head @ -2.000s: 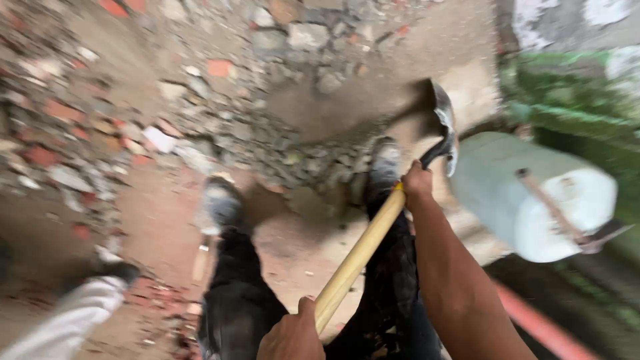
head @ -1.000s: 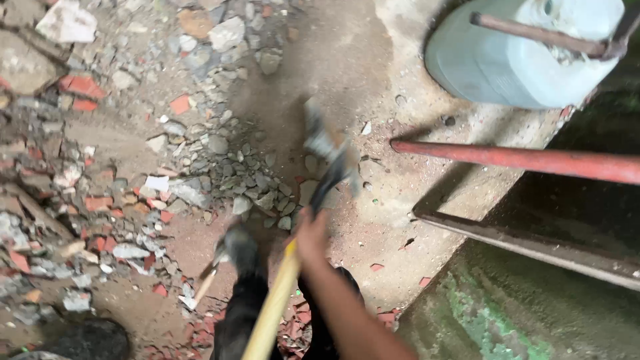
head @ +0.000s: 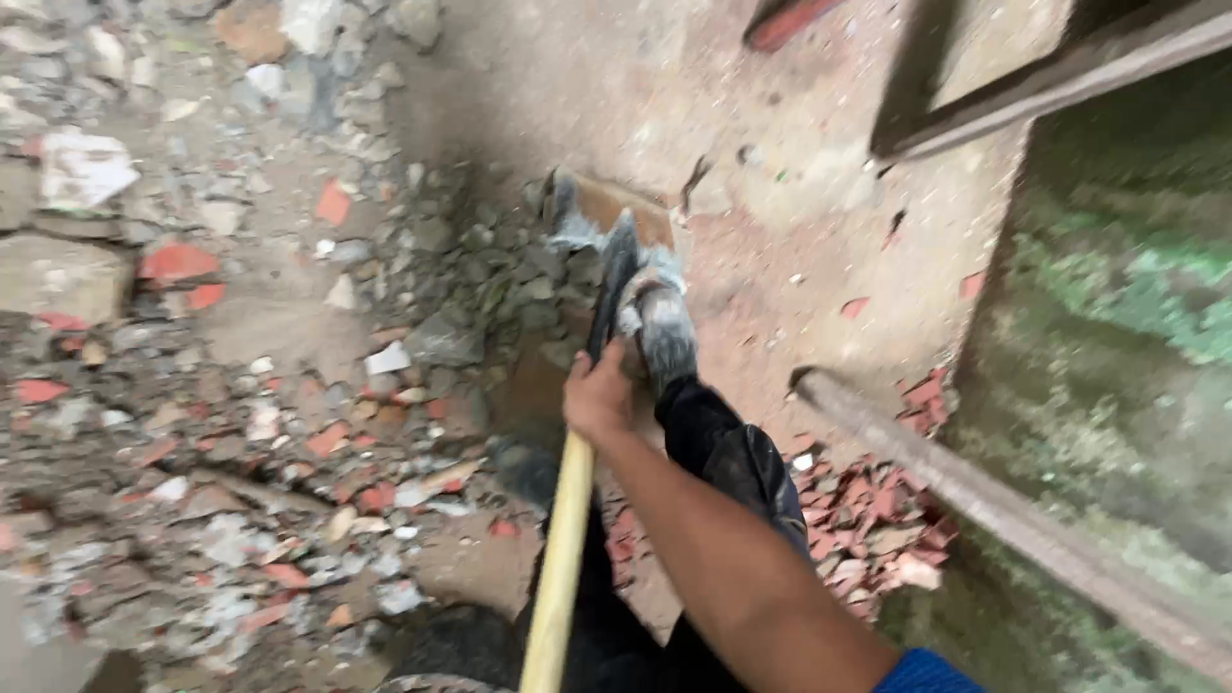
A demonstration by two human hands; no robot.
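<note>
A shovel with a pale wooden handle (head: 558,568) and a dark metal neck runs up from the bottom of the view. My right hand (head: 599,393) grips it near the neck. Its dusty metal blade (head: 616,214) is down by the grey rubble (head: 472,260), just in front of my dust-covered right shoe (head: 666,327). My left hand is out of view, below the frame. The rubble lies to the left of the blade.
Broken concrete and red tile pieces (head: 183,262) cover the left side. More red shards (head: 871,520) lie to the right of my legs. A bar (head: 1011,539), an angled frame (head: 1059,82) and a red pole's end (head: 784,24) stand near the mossy wall (head: 1107,385).
The view has shifted and turned; the pale plastic container is out of the frame. My left hand, on the handle two seconds ago, is no longer seen. The right hand keeps its hold.
</note>
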